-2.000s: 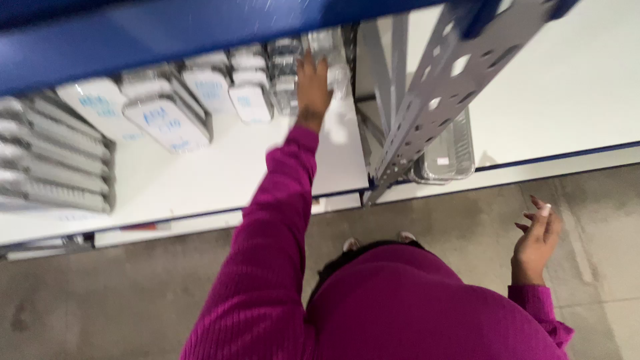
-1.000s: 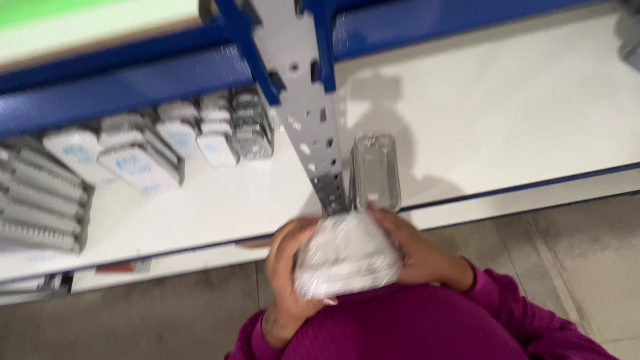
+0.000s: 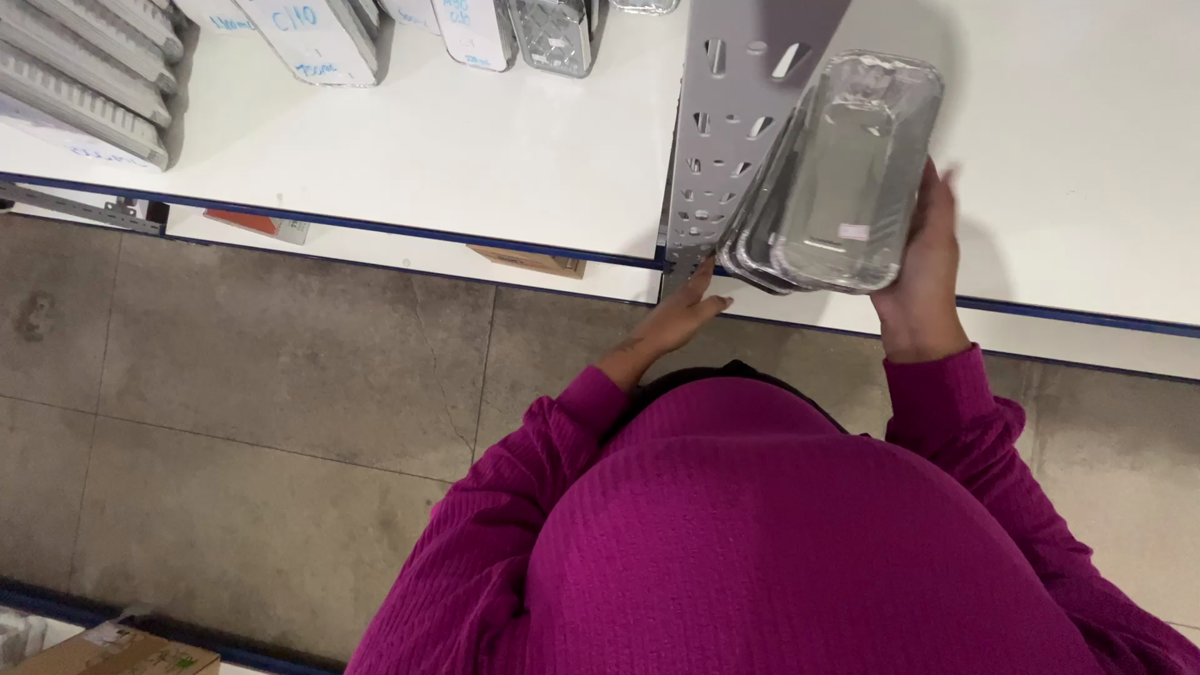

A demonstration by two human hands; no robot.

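Beside the perforated metal upright, my right hand (image 3: 923,267) grips the right side of a stack of rectangular aluminium foil trays (image 3: 858,178) in clear wrap. More foil trays (image 3: 750,234) lean at its left, against the upright. My left hand (image 3: 680,319) is at the lower left end of these trays, near the foot of the upright; its fingertips are partly hidden, and whether they grip a tray cannot be told. Further packs of foil containers with handwritten lids (image 3: 323,47) stand on the left shelf, beside a wrapped foil pack (image 3: 553,37).
The grey perforated upright (image 3: 731,122) divides the white left shelf (image 3: 422,150) from the right shelf (image 3: 1078,187). Stacked containers (image 3: 84,75) stand at far left. A cardboard box (image 3: 534,261) lies on the lower shelf, and another box (image 3: 122,652) is at bottom left.
The wrapped pack held between both hands one second ago is now at the upright among the trays. My left hand has moved down from the packs on the left shelf, where it was two seconds ago.
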